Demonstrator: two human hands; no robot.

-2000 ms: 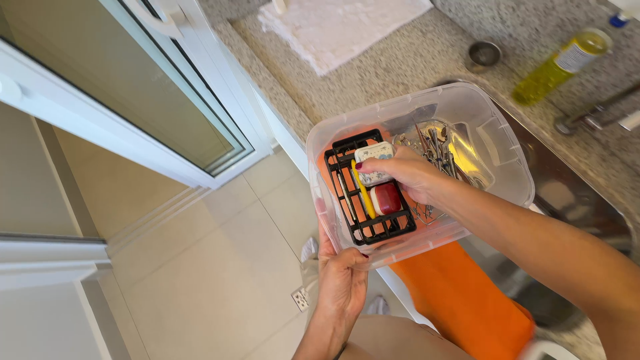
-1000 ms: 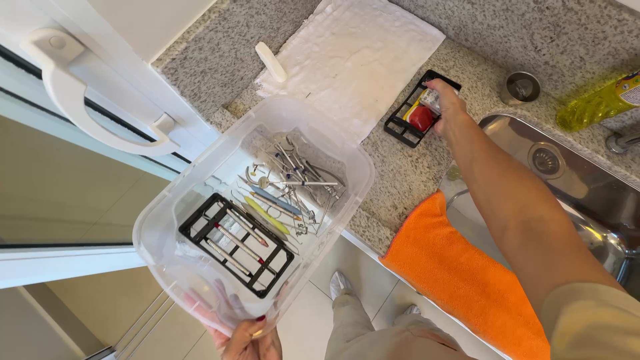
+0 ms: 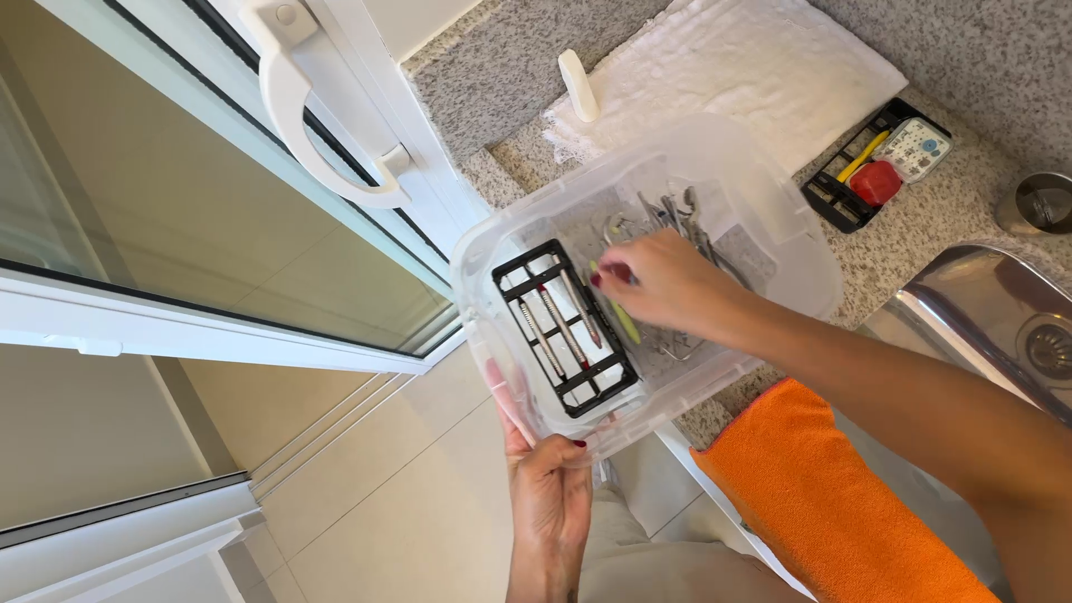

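My left hand point(image 3: 548, 477) grips the near rim of a clear plastic bin point(image 3: 662, 419). Inside it, at the left, lies a black rack point(image 3: 615, 385) with several thin metal-handled instruments point(image 3: 563, 327). My right hand point(image 3: 670, 280) is inside the bin, over loose metal instruments point(image 3: 670, 218) and beside a yellow-green handle point(image 3: 624, 322); its fingers are bent and slightly blurred, and whether they hold anything cannot be told. On the counter at the right, a second black rack point(image 3: 850, 219) holds a red object point(image 3: 875, 182), a yellow stick point(image 3: 863, 157) and a small white patterned case point(image 3: 914, 149).
A white cloth point(image 3: 754, 75) lies on the granite counter with a white plastic piece point(image 3: 578, 85) at its edge. A metal cup point(image 3: 1038, 205) stands near the steel sink point(image 3: 988, 293). An orange towel point(image 3: 837, 494) hangs over the front edge. A white-framed glass door point(image 3: 335, 159) is at left.
The black rack with the red object was in the bin, then under my right hand on the counter; it now lies there released. My right hand has moved back into the bin.
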